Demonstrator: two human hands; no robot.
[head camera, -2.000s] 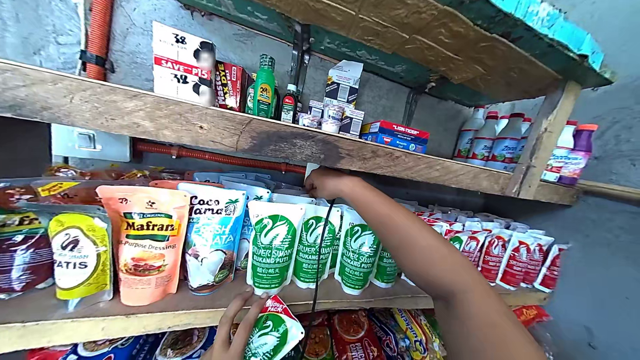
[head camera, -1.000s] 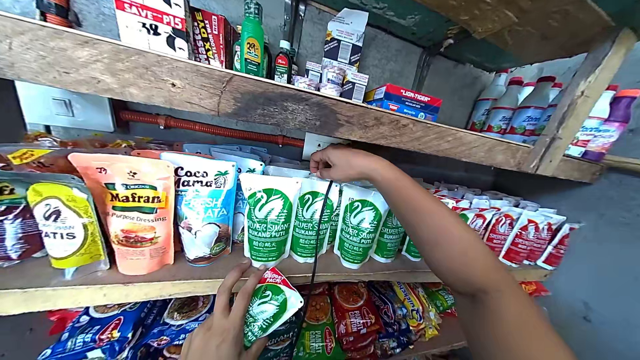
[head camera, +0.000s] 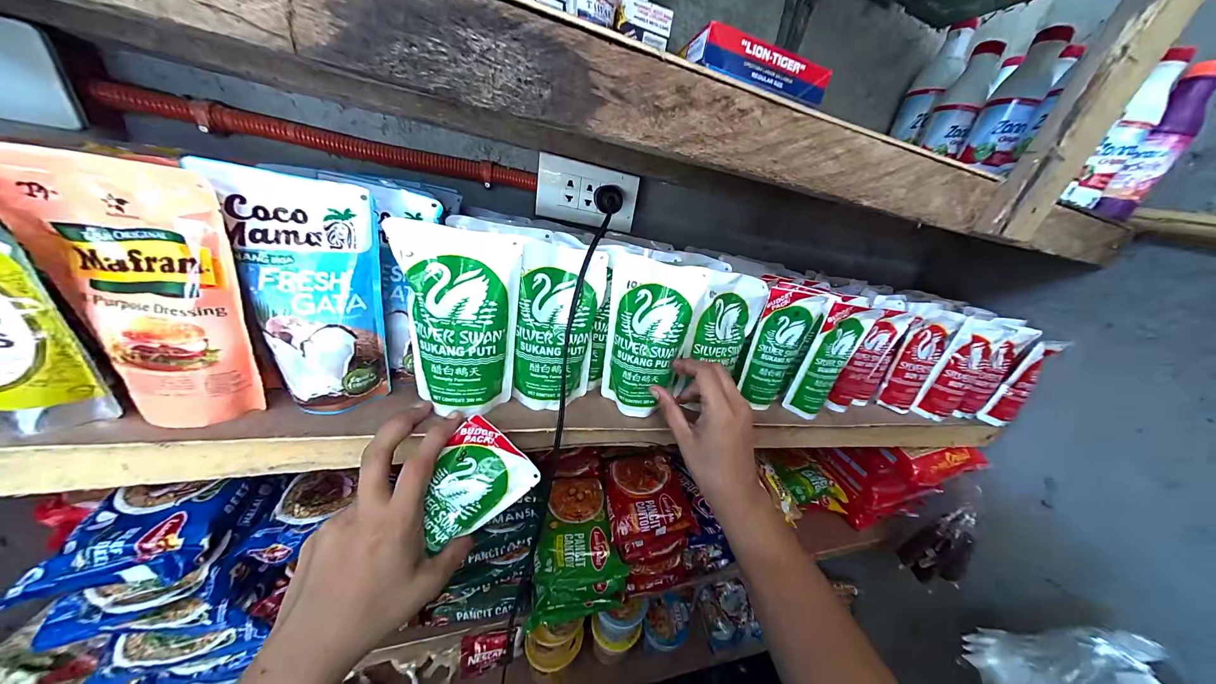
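Note:
My left hand (head camera: 385, 527) holds a small green and white vinegar pouch with a red corner (head camera: 475, 484), tilted, in front of the middle shelf's edge. Two of its fingertips reach up near the foot of a larger white and green vinegar pouch (head camera: 461, 318). My right hand (head camera: 708, 418) has its thumb and fingers at the lower right of another standing vinegar pouch (head camera: 651, 332); whether it grips that pouch I cannot tell. More green pouches stand to the right, then red-labelled pouches (head camera: 917, 361). A black cord (head camera: 570, 342) hangs between my hands.
A wall outlet (head camera: 584, 193) with a black plug sits behind the pouches. Coconut milk (head camera: 309, 294) and dressing pouches (head camera: 157, 304) stand at left. A wooden shelf board (head camera: 608, 104) crosses above. Noodle packs (head camera: 579, 541) lie below; bottles (head camera: 1007, 109) stand at upper right.
My right hand has come down from the wall outlet to the front of the vinegar pouches. The plug now shows in the outlet. My left hand still holds the small pouch. The view has moved closer.

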